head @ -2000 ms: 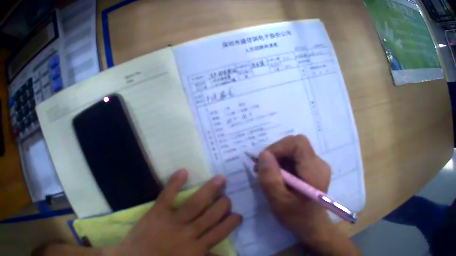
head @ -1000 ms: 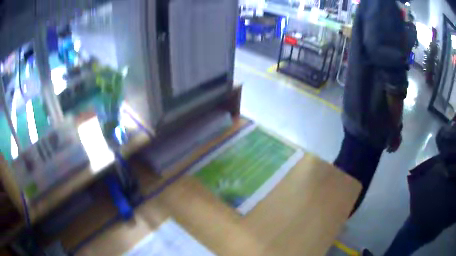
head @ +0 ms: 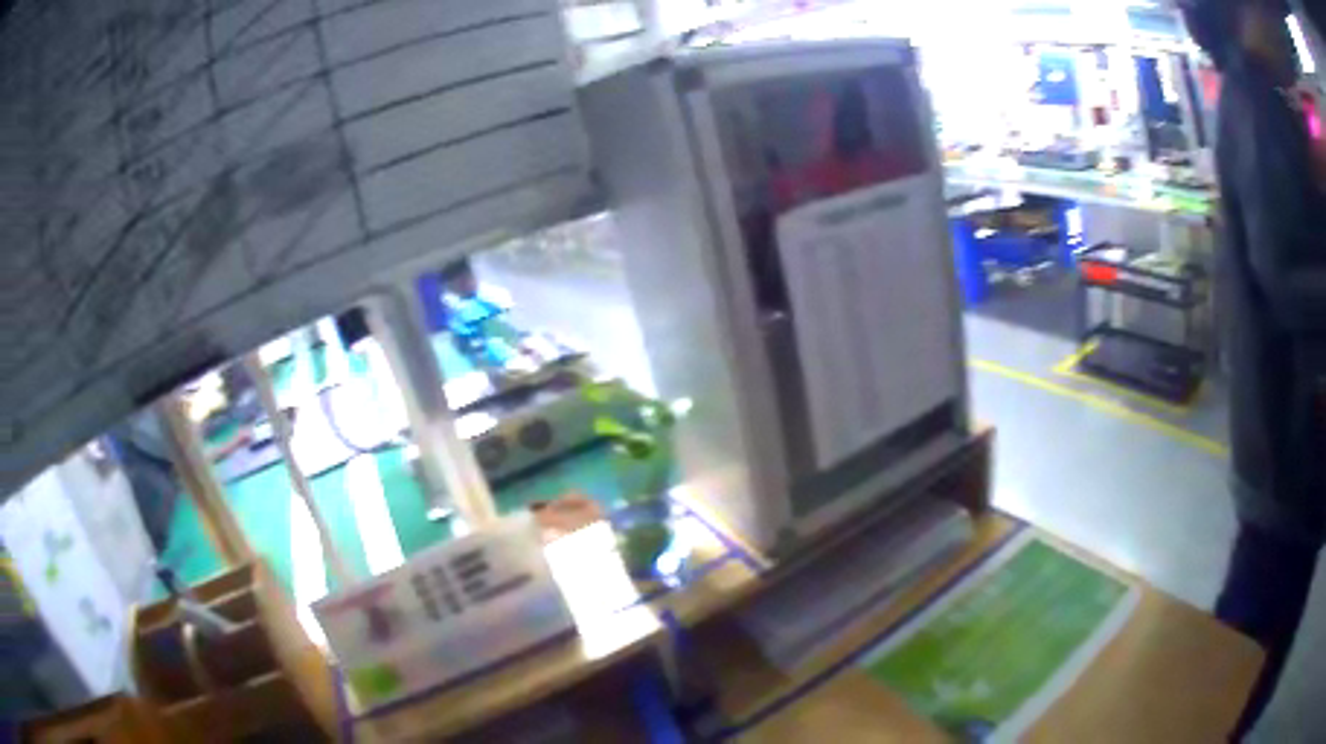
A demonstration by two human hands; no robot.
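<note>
Neither of my hands is in view. Nearest in front of me is the wooden desk [head: 1195, 647] with a green desk sheet [head: 1003, 634] lying flat at its right. A white desk sign [head: 444, 611] stands on the raised ledge. A potted plant [head: 640, 451] in a small glass vase stands to its right. Papers [head: 858, 574] lie in the low slot under the ledge. A blue holder [head: 662, 705] shows at the bottom edge, partly cut off. The picture is blurred.
A grey cabinet [head: 698, 291] with a glass door and a taped printed list stands on the ledge. A wooden organizer [head: 211, 661] is at the lower left. A grey board with lines [head: 291, 160] hangs at upper left. A person [head: 1280, 305] stands at the right edge; a black cart [head: 1142, 320] is behind.
My hands, the pen, form and phone have left the picture since the earliest frame. The view has swung up, then left, bringing in the whole cabinet, the organizer and the grey board.
</note>
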